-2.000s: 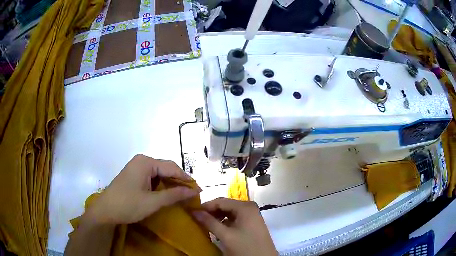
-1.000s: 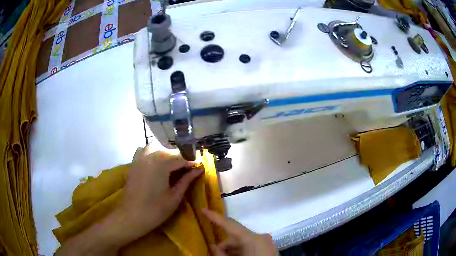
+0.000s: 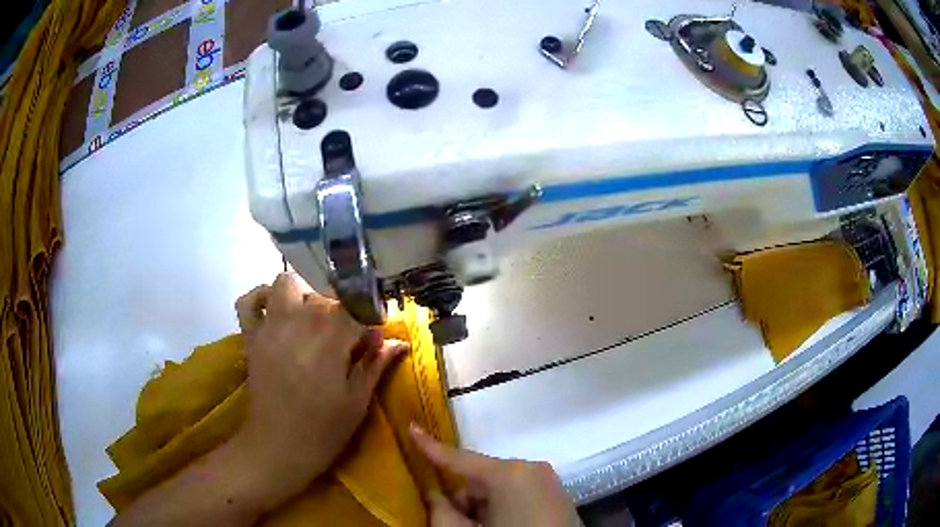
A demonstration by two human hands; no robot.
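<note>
A mustard garment panel (image 3: 196, 403) lies bunched on the machine table, with a seam (image 3: 428, 371) running up under the lit needle area of the white sewing machine (image 3: 618, 113). The presser foot is mostly hidden behind the curved metal guard (image 3: 348, 247). My left hand (image 3: 309, 371) presses and pinches the cloth just left of the needle area. My right hand (image 3: 495, 489) holds the cloth nearer the front edge, its lower part cut off by the frame.
A small mustard cloth piece (image 3: 802, 293) rests at the machine's right end. A blue basket (image 3: 892, 443) with mustard cloth is at lower right. A pleated mustard bundle (image 3: 29, 257) hangs at the left. A taped brown board (image 3: 155, 77) is at the back left.
The cloth and both hands have moved up to the needle area, and the cloth now lies under it. The view has shifted, so the machine appears further left and higher.
</note>
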